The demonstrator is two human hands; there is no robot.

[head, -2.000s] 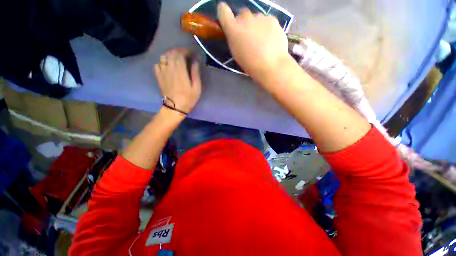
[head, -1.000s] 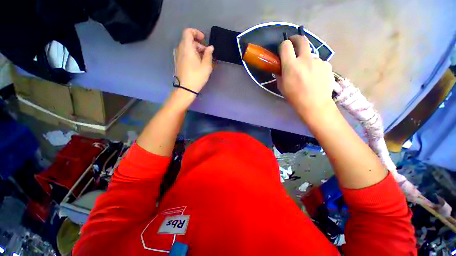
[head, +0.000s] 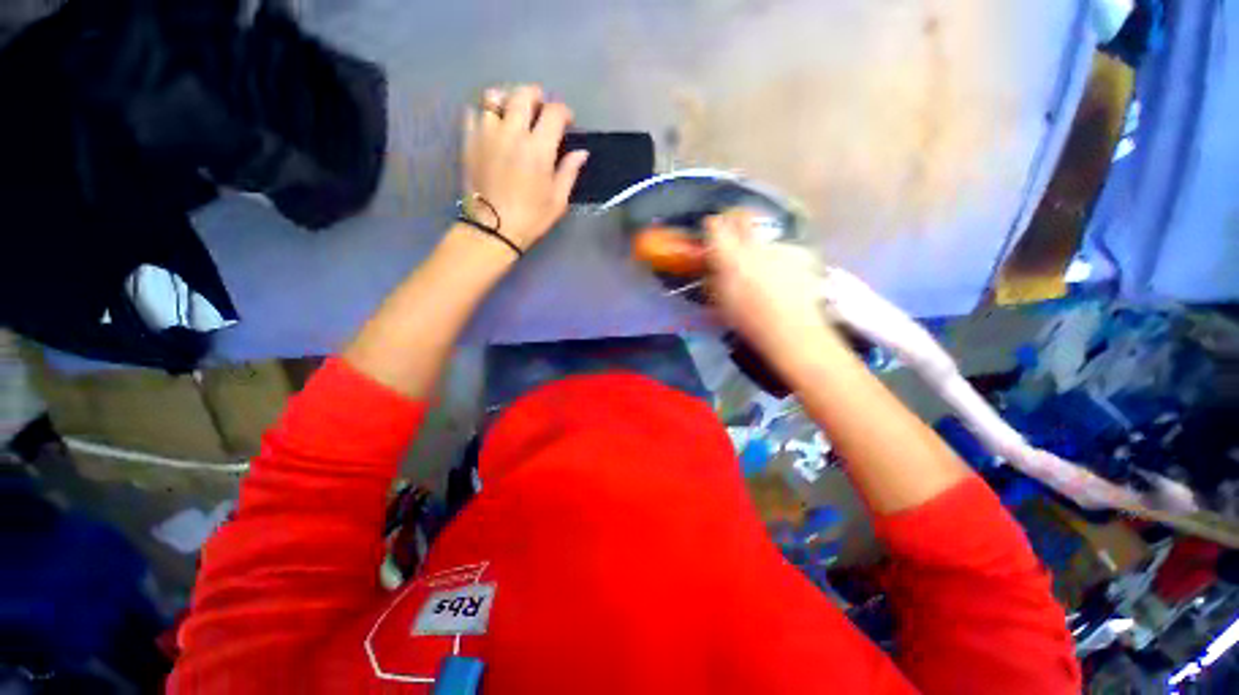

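Note:
A small black fabric piece (head: 612,166) lies flat on the lilac-grey table. My left hand (head: 519,160) is at its left end, fingers on or beside it; whether they grip it is unclear. My right hand (head: 764,278) is closed on the orange-brown handle of the steam iron (head: 690,201), which is motion-blurred. The iron is just right of and below the piece, close to the table's front edge. The pinkish-white wrapped hose (head: 951,380) runs from the iron off to the right.
A big black fabric heap (head: 177,136) covers the table's left side, with a white patch (head: 170,299) at its lower edge. A brown-yellow slab (head: 1067,190) is at the right table edge. Cartons (head: 150,410) and scraps lie below the table.
Since one second ago the iron has moved left and toward me, and the black piece now shows clear of it. My left hand has flattened onto the table beside the piece.

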